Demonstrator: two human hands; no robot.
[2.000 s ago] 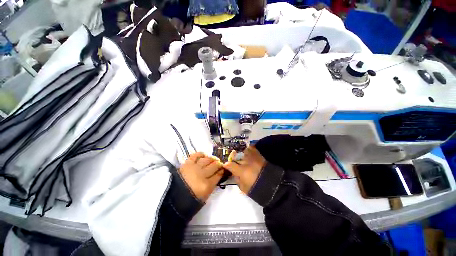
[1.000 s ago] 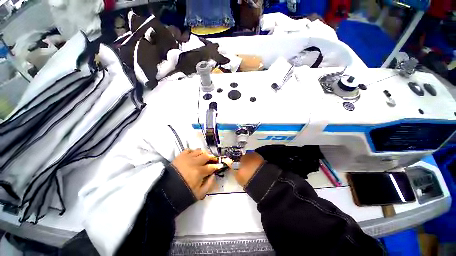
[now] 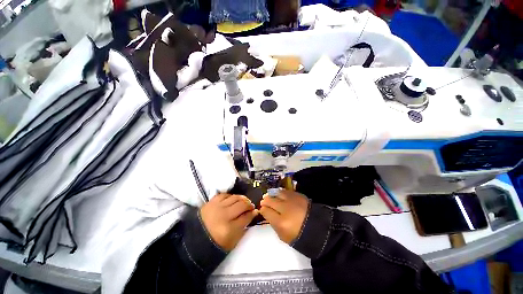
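A small black piece (image 3: pixel 248 188) lies at the needle, its near edge between the fingertips of both hands. My left hand (image 3: pixel 228 217) pinches it from the left, beside the white garment panel (image 3: pixel 150 209). My right hand (image 3: pixel 287 215) pinches it from the right, the fingertips of both hands almost touching. The presser foot and needle (image 3: pixel 265 178) are just beyond the fingertips; the exact needle point cannot be told. The white sewing machine (image 3: pixel 321 123) stands over the work.
The panel bundle (image 3: pixel 74 155) with black edges lies at left. A stack of black cut pieces (image 3: pixel 338 182) lies under the machine arm, with pens (image 3: pixel 387 196) beside it. A smartphone (image 3: pixel 448 213) lies at right. Brown-and-white fabric (image 3: pixel 175 51) is heaped behind the machine.
Both hands have moved slightly nearer the table's front edge, and more of the black piece shows at the needle. The right fingers, hidden near the presser foot before, now show beside the left ones.
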